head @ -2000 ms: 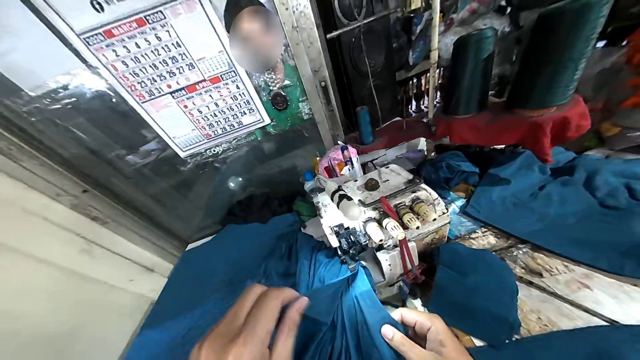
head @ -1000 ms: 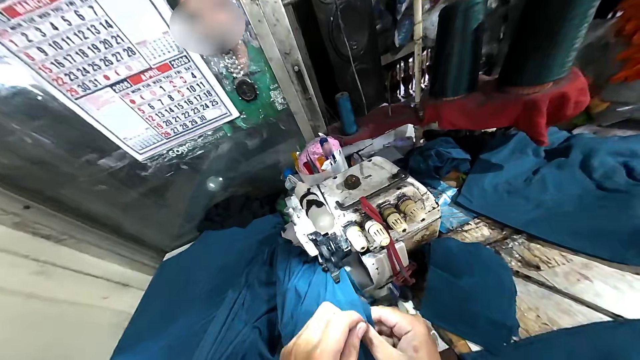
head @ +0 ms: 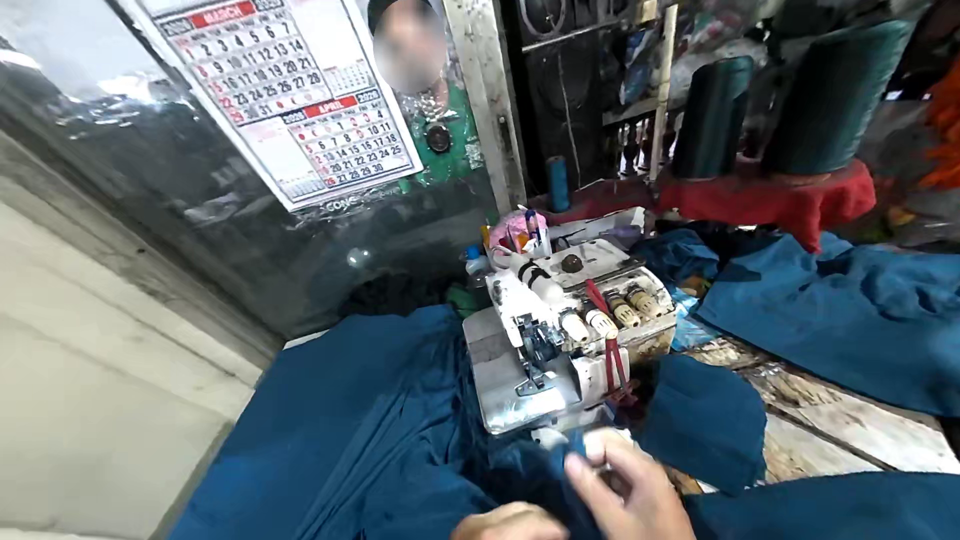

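Note:
An overlock sewing machine [head: 577, 300] with several tension dials stands at the centre, its metal bed plate [head: 517, 390] bare under the presser foot [head: 532, 384]. In front of it, my right hand [head: 630, 480] pinches an edge of blue fabric [head: 555, 465] between thumb and fingers. Low at the frame's bottom edge is my left hand [head: 510, 523], against the same fabric; its fingertips are cut off, so its hold cannot be made out. That fabric spreads left of the machine in folds. A small cut blue piece [head: 705, 420] lies to the machine's right.
More blue cloth [head: 847, 315] covers the wooden table [head: 847, 435] at right. Large green thread cones [head: 712, 116] stand on red cloth [head: 795, 202] behind. A small blue spool [head: 557, 184], a cup of pens [head: 525, 232] and a glass panel with a calendar [head: 300, 97] border the machine.
The blue fabric that lay over the machine's bed has come off it, leaving the plate bare. Both hands, together at the cloth a second ago, are now apart, with the left lower.

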